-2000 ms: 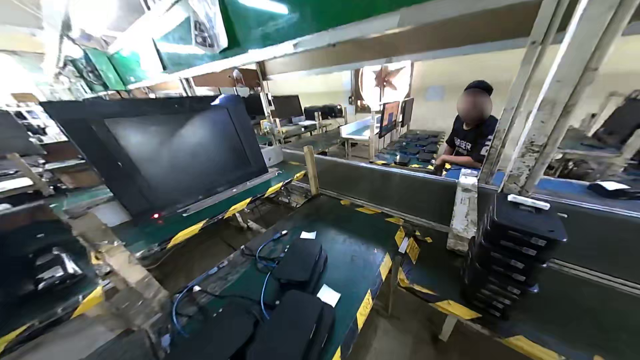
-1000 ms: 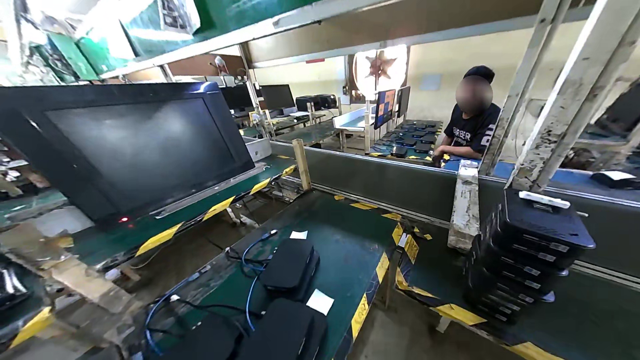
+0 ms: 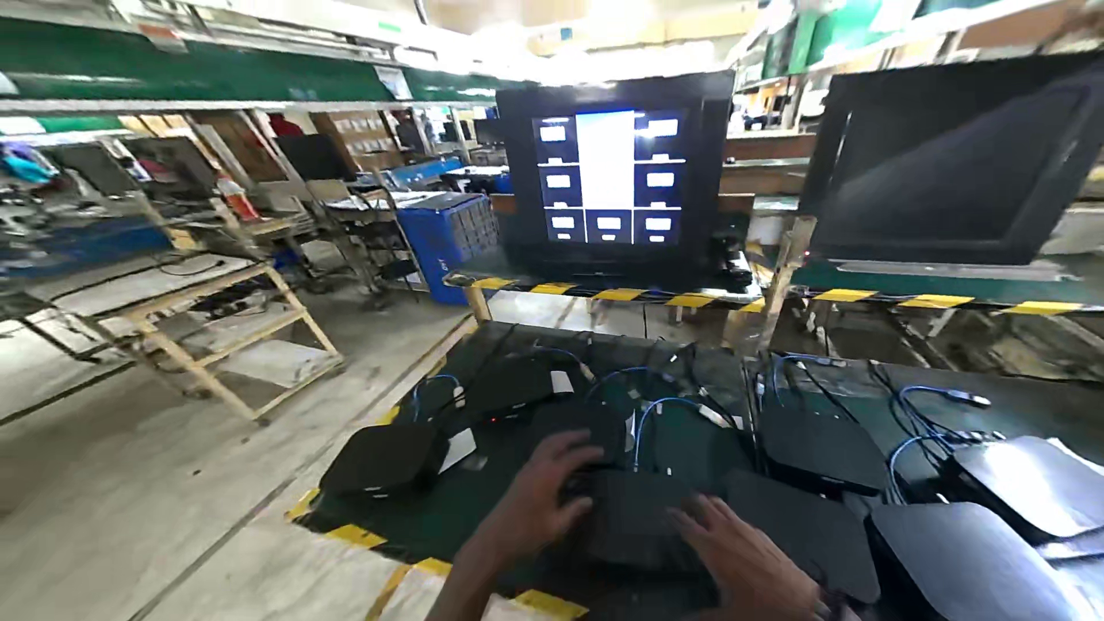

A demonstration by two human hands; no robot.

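Note:
Both my hands reach over a black set-top box (image 3: 642,517) on the dark green bench. My left hand (image 3: 539,500) is at its left side, fingers apart; whether it touches the box is unclear. My right hand (image 3: 742,552) has its fingertips at the box's right edge. Behind it lies another black box (image 3: 578,423), partly hidden by my left hand. A further black box (image 3: 384,457) sits to the left beside a white paper slip (image 3: 458,449). More black boxes stand to the right, among them one (image 3: 819,448) near blue network cables (image 3: 918,423).
A lit monitor (image 3: 608,177) stands behind the bench, with a dark monitor (image 3: 957,164) to its right. Yellow and black tape (image 3: 617,294) edges the shelf below. A wooden-framed table (image 3: 198,293) is at the left, a blue crate (image 3: 444,241) farther back.
The view has swung far to the left. Both my hands have come into view over the boxes. The stack of black boxes and the other person are out of view.

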